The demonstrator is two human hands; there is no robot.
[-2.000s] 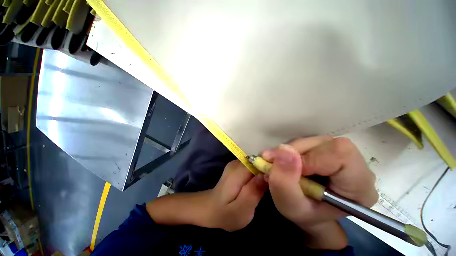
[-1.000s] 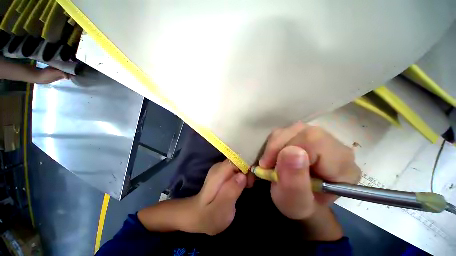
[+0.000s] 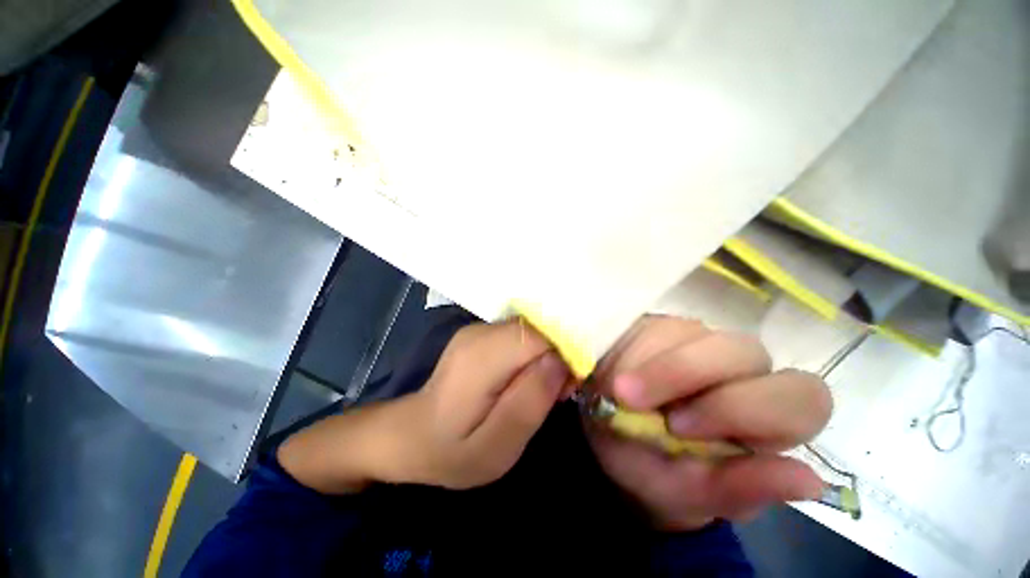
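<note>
A large pale grey panel (image 3: 633, 169) with yellow edge binding spreads over the table, its corner pointing down toward me. My left hand (image 3: 486, 395) pinches the yellow binding at that corner. My right hand (image 3: 712, 418) holds the pen-like tool (image 3: 649, 429), its small metal tip close to the corner. Whether the tip touches the panel I cannot tell. The tool's shaft is mostly hidden by my fingers; its yellow-green tail shows beyond them.
The pale marked table (image 3: 881, 485) runs along the right, with yellow-edged panels (image 3: 904, 237) and a looped thin cord (image 3: 946, 423) on it. A shiny sheet-metal stand (image 3: 181, 282) is at the left. Dark floor with a yellow line lies beyond.
The panel's corner now shows between my hands and the yellow-edged stack at the upper left is gone from view. The tool has turned in my right hand. The other person's hand is gone.
</note>
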